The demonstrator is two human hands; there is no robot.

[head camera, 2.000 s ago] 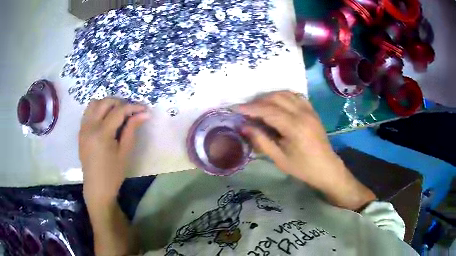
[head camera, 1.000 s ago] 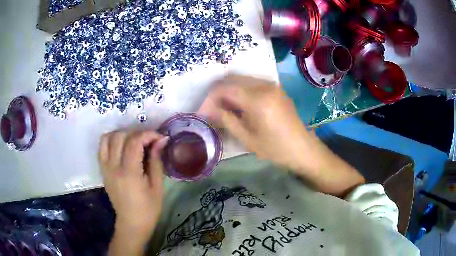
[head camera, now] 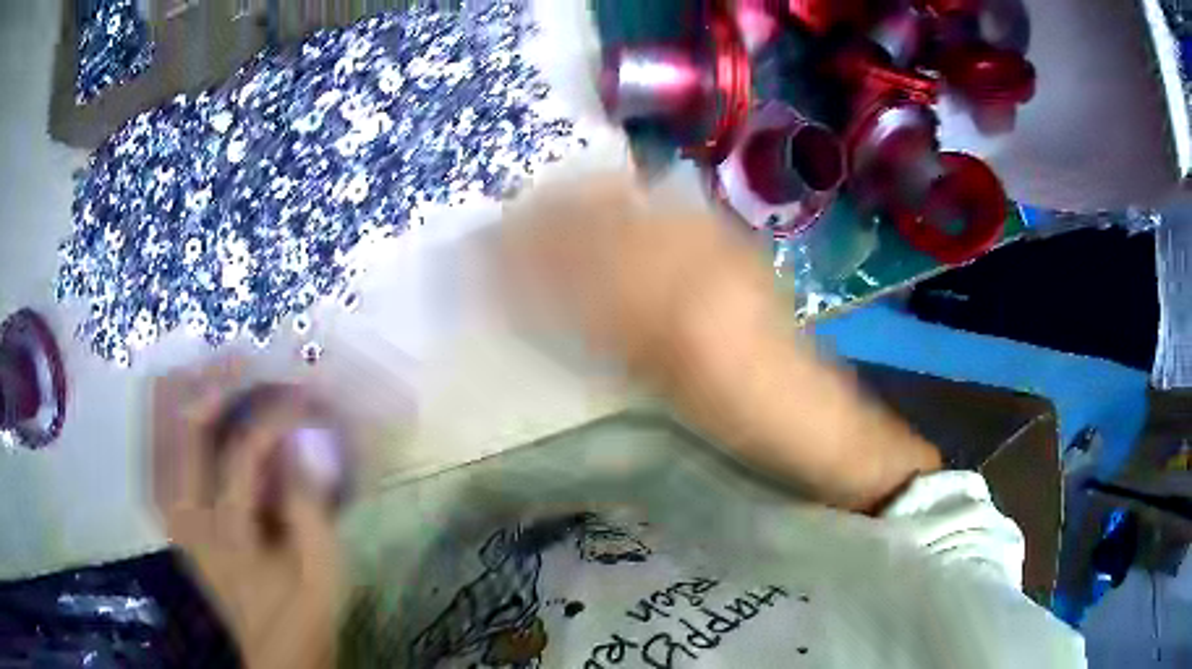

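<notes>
My left hand (head camera: 242, 484) is blurred over the near left of the white board (head camera: 477, 373). It holds a plum flanged housing (head camera: 314, 457), which is also blurred and partly hidden by the fingers. My right hand (head camera: 569, 255) is blurred over the board, right of the housing and apart from it. Its fingers are too smeared to tell whether they hold anything. A large loose pile of small silver nuts or washers (head camera: 262, 183) lies beyond the hands. A few single ones lie at the pile's near edge.
Another plum housing (head camera: 29, 379) stands at the far left edge. Glossy red flanged parts (head camera: 961, 207) are heaped on the green surface (head camera: 863, 281) at the upper right, by crinkled clear plastic. A brown cardboard box (head camera: 98, 111) is at the upper left. Dark plastic (head camera: 118, 614) lies below the board's edge.
My left hand has taken hold of the housing and moved it left, away from my right hand. The camera view has shifted to the right.
</notes>
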